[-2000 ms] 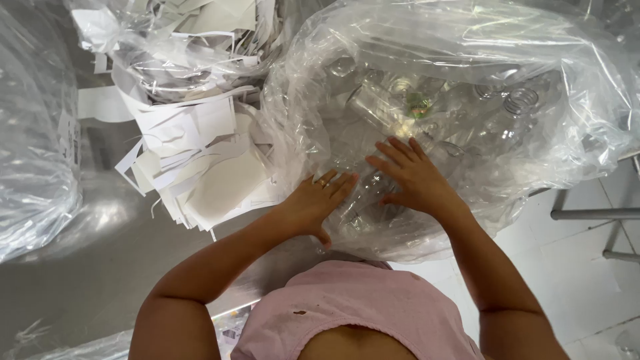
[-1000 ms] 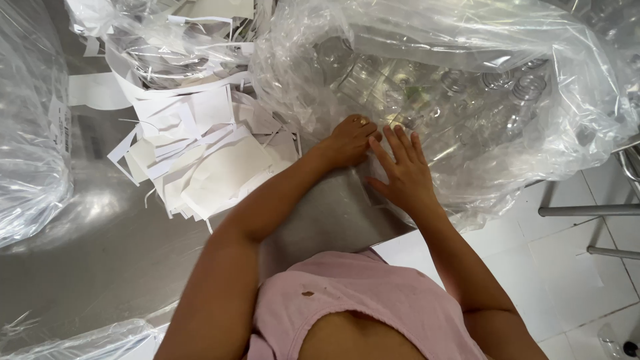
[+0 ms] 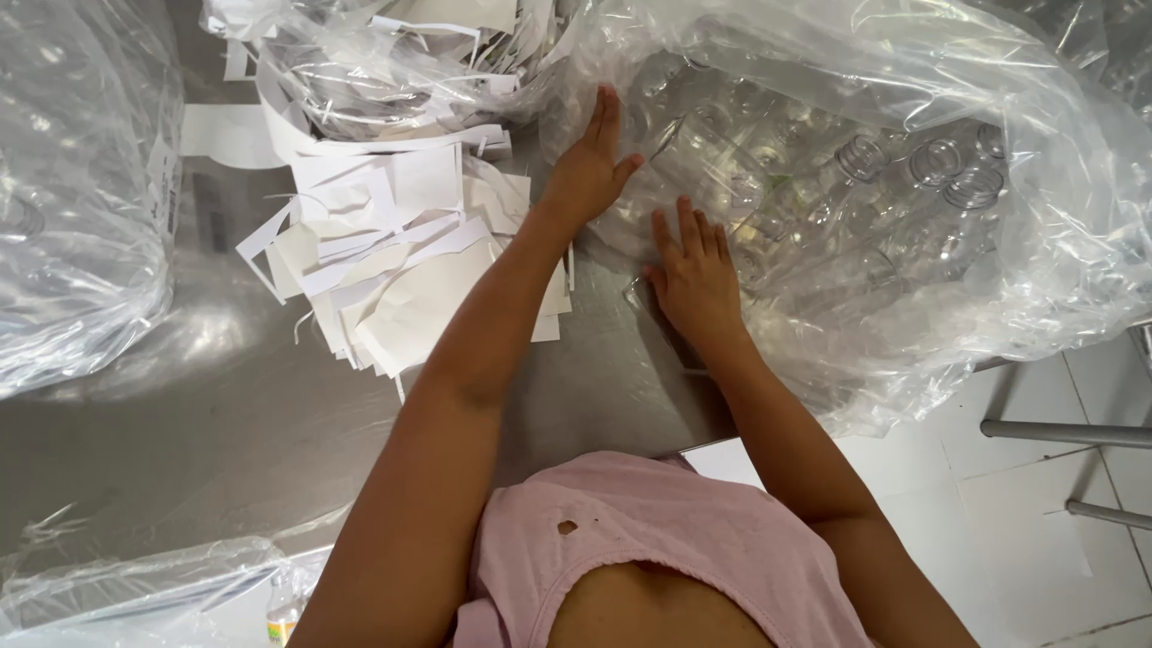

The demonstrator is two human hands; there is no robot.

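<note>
A large clear plastic bag (image 3: 909, 337) full of clear plastic bottles (image 3: 936, 164) lies on the metal table (image 3: 576, 387) at the right. My left hand (image 3: 589, 171) rests against the bag's left side, fingers pointing away from me, thumb apart, grasping nothing. Lower and to its right, my right hand (image 3: 697, 274) lies with spread fingers against the bag's near edge and holds nothing. Left of my left forearm is a loose pile of white paper pieces (image 3: 432, 288). Behind that pile, more paper offcuts fill another clear bag (image 3: 405, 99).
Another big clear plastic bag (image 3: 81, 198) stands at the far left. At the bottom left lie clear plastic film (image 3: 162, 576) and a small bottle with a colored label (image 3: 282, 612). Metal bars (image 3: 1071, 432) stand over the white tiled floor (image 3: 1008, 513) at the right.
My left hand was near my right hand at the bag's near edge one second ago; it has moved away from me along the bag's left side. The bag has shifted rightward since the first frame.
</note>
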